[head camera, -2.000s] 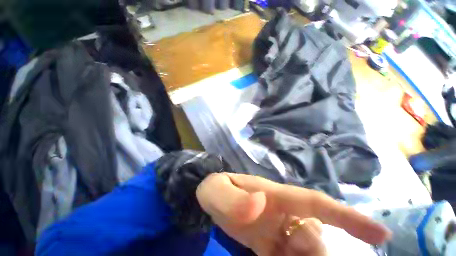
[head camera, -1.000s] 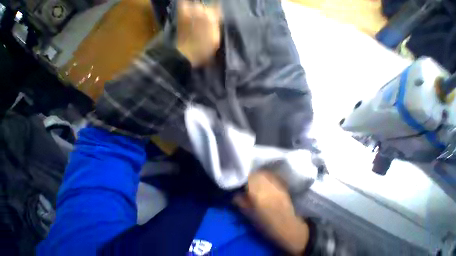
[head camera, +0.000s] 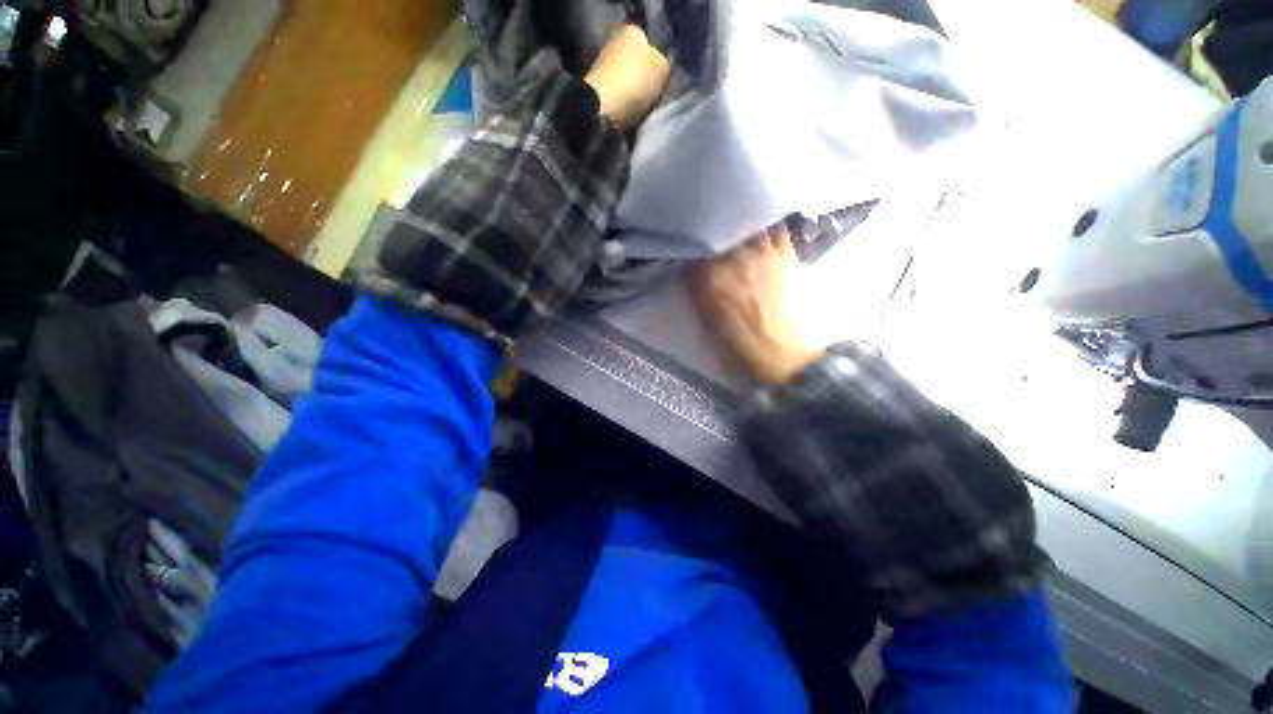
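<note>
A garment with light grey cloth and dark grey cloth lies bunched on the white machine table, left of the sewing machine head. My left hand is at the top centre, fingers closed on the garment's dark part; its fingertips are partly hidden in the cloth. My right hand is at the near edge of the light grey cloth, fingers at and partly under it, beside a small dark piece of the garment. Whether it pinches the cloth is hidden.
The ruler strip runs along the table edge nearest my body. A tape-covered board is at the upper left. Dark and light grey garments hang in a heap at the lower left. The presser foot area is at the right.
The garment has been turned so more light grey cloth faces up, lying further from my body. My right hand has moved up onto the table. The earliest frame shows one open hand, away from the garment.
</note>
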